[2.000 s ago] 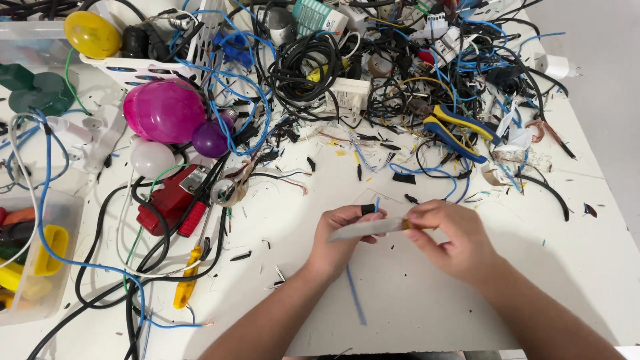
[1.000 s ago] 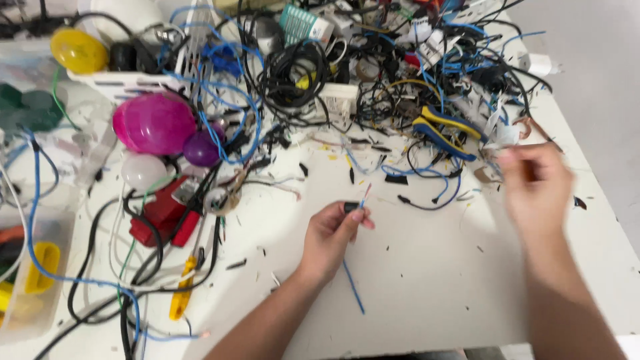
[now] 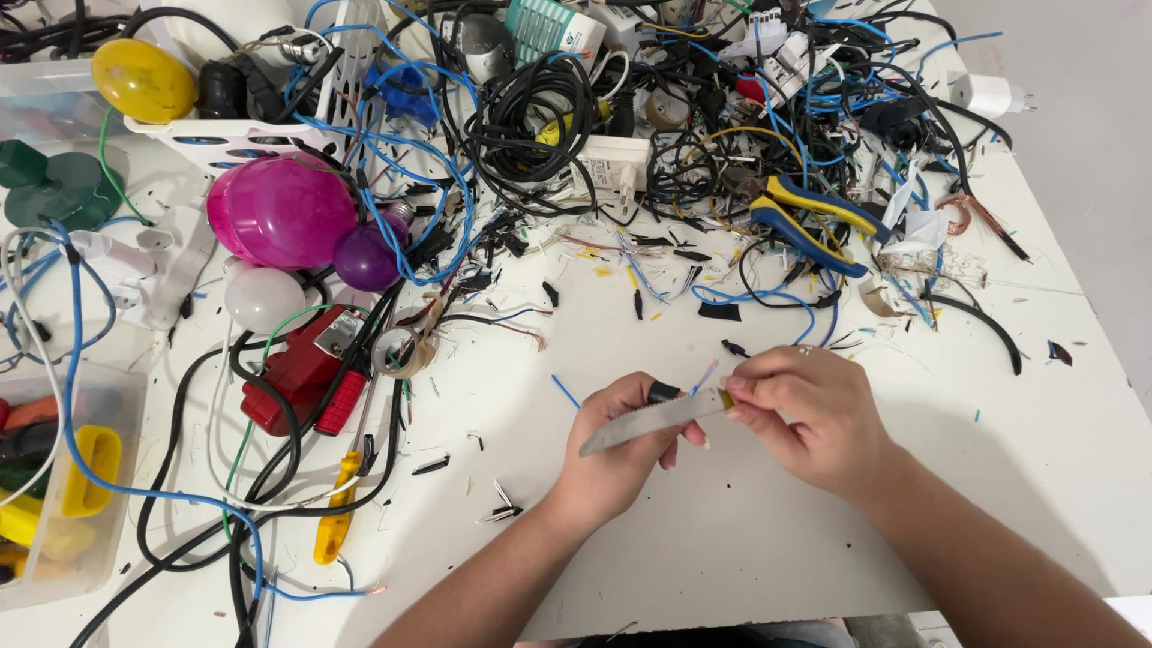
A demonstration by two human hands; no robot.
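My left hand [image 3: 625, 445] grips a thin blue wire [image 3: 700, 378] near its end, with pinkish bare strands showing above the fingers. Black tape or a sleeve [image 3: 663, 392] wraps one of its fingers. In my right hand [image 3: 805, 418] is a serrated knife blade [image 3: 652, 423] with a yellowish part at its base, pinched between thumb and fingers. The blade lies across the front of the left hand, pointing left. Whether its edge touches the wire cannot be told. Pliers with blue and yellow handles [image 3: 814, 225] lie beyond the right hand.
Tangled cables [image 3: 540, 135] and scraps cover the table's back. At left are a magenta balloon-like object [image 3: 283, 211], a purple bulb [image 3: 367, 259], a red device [image 3: 301, 373], a yellow-handled screwdriver [image 3: 337, 513] and a plastic bin [image 3: 135, 432]. A white plug adapter [image 3: 985, 94] sits at the right edge.
My right hand was away at the right, near the pliers, one second ago; it is back beside my left hand with the blade. The wire's lower length no longer hangs below the left hand.
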